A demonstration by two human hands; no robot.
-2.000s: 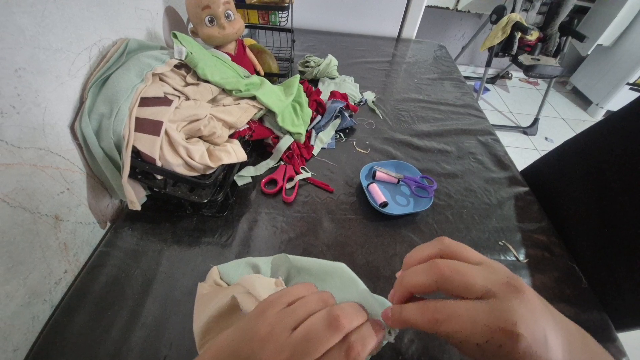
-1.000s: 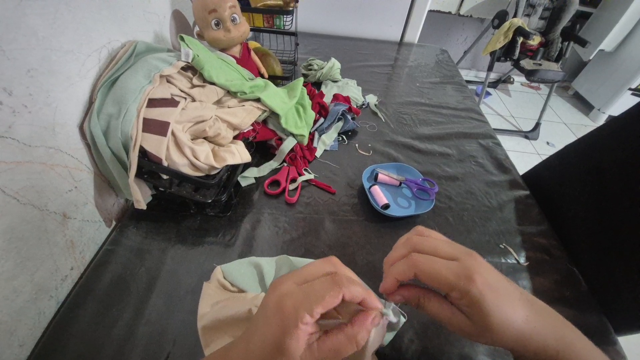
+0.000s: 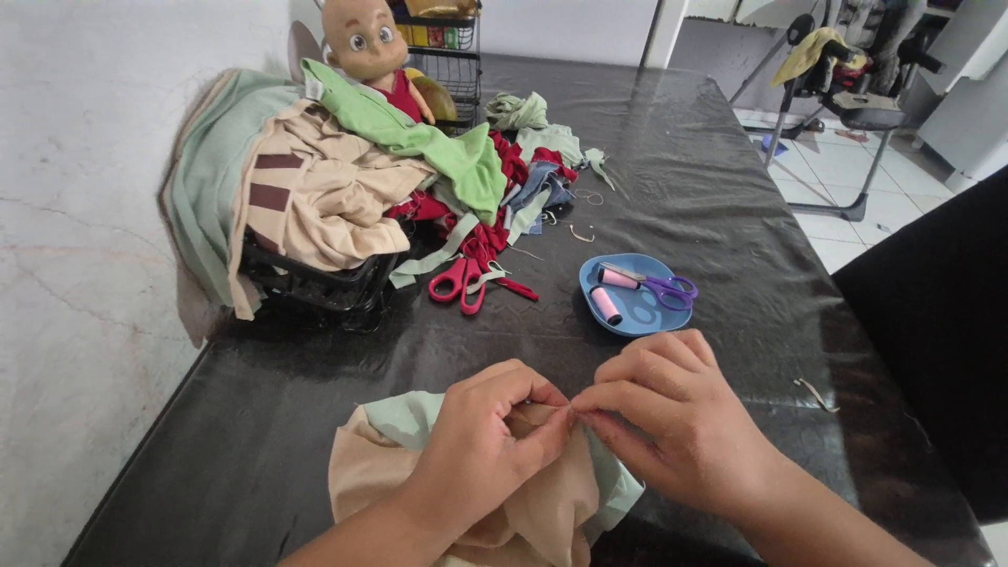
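Observation:
A piece of beige and pale green fabric [image 3: 378, 472] lies bunched at the table's near edge. My left hand [image 3: 496, 433] pinches a beige fold of it between thumb and forefinger. Thumb and forefinger of my right hand [image 3: 669, 417] meet at the same fold, touching my left fingertips; whether they hold a needle or thread is too small to tell. Beyond my hands, a blue dish [image 3: 647, 313] holds pink thread spools [image 3: 606, 304] and small purple-handled scissors [image 3: 671, 291]. Red-handled scissors [image 3: 459, 283] lie farther left beside fabric scraps.
A black plastic basket [image 3: 315, 287] heaped with beige and green cloth stands against the left wall. Behind it are a doll [image 3: 366, 39] and a black wire rack [image 3: 465, 71]. Red, green and denim scraps [image 3: 543, 181] spread beside it. A black chair [image 3: 945, 331] is at right.
The fabric between my hands has been turned, so that beige now shows at the pinched spot where pale green showed before. My two hands' fingertips have come together.

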